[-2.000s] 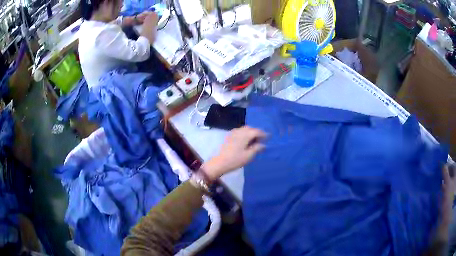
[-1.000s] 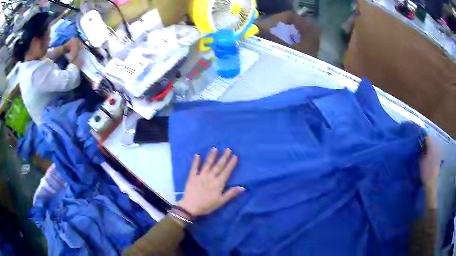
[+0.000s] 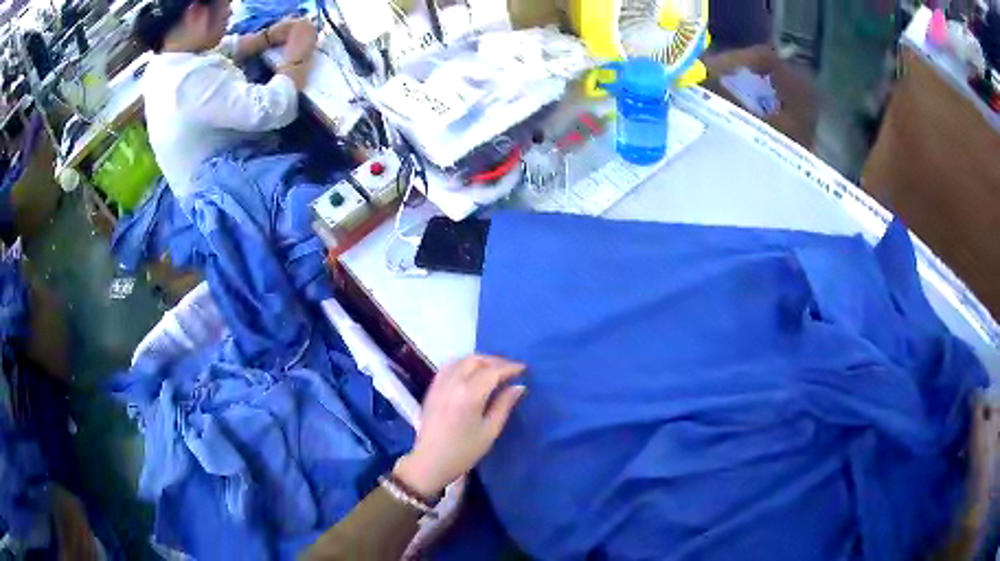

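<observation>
A large blue garment (image 3: 658, 351) lies spread over the table (image 3: 757, 181), its body to the left and its more crumpled part to the right. My left hand (image 3: 466, 416) is at the garment's left edge, with thumb and fingers bent together at the cloth; whether they pinch it cannot be told. A bracelet is on that wrist. My right hand (image 3: 976, 471) is at the far right rim, cut off by the picture's edge and blurred, beside the garment; its fingers cannot be made out.
A black phone (image 3: 452, 244) touches the garment's left edge. Behind are bagged items (image 3: 472, 93), a blue bottle (image 3: 641, 115) and a yellow fan (image 3: 658, 27). A switch box (image 3: 356, 197) is at the table's left edge. A blue garment pile (image 3: 252, 438) lies left, near a seated person (image 3: 208, 104).
The view has swung left and back. The garment's left part lies flatter. My left hand, flat with spread fingers a second ago, is now bent at the garment's left edge.
</observation>
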